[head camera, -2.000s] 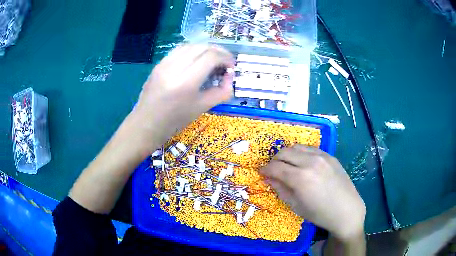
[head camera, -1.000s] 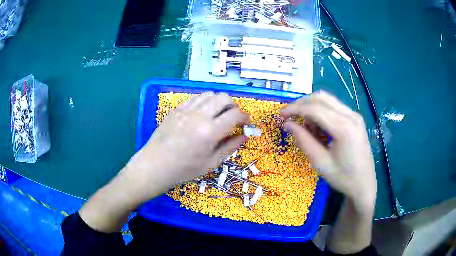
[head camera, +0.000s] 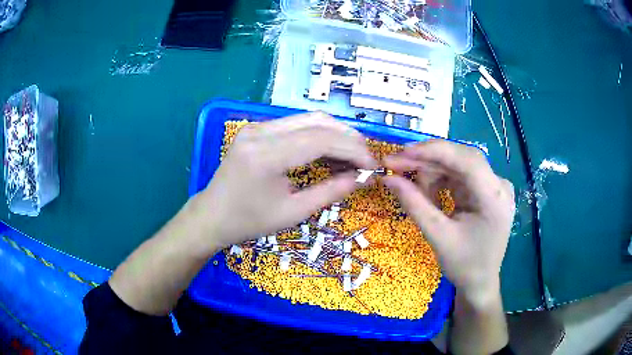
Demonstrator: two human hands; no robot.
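My left hand (head camera: 284,173), bare, is over the blue tray (head camera: 208,139) and pinches a wire lead with a white end (head camera: 364,175) between thumb and fingertips. My right hand (head camera: 457,201), bare, faces it from the right, its thumb and finger pinched on a tiny yellow-orange piece (head camera: 388,172) at the lead's dark tip. Whether the two are joined is too small to tell. Small yellow-orange pieces (head camera: 395,277) cover the tray floor. A loose pile of white-ended leads (head camera: 319,248) lies on them, partly hidden by my left hand.
A metal and white block (head camera: 388,76) sits in a clear lid beyond the tray, before a clear box of leads (head camera: 457,24). A small clear box (head camera: 45,152) is far left, a black flat rectangle (head camera: 197,24) upper left. A black cable (head camera: 523,145) and thin rods (head camera: 488,114) lie right.
My left hand has left the metal and white block and holds a white-ended lead over the tray. My right hand has lifted from the yellow-orange pieces, and the fingertips of both hands have come together.
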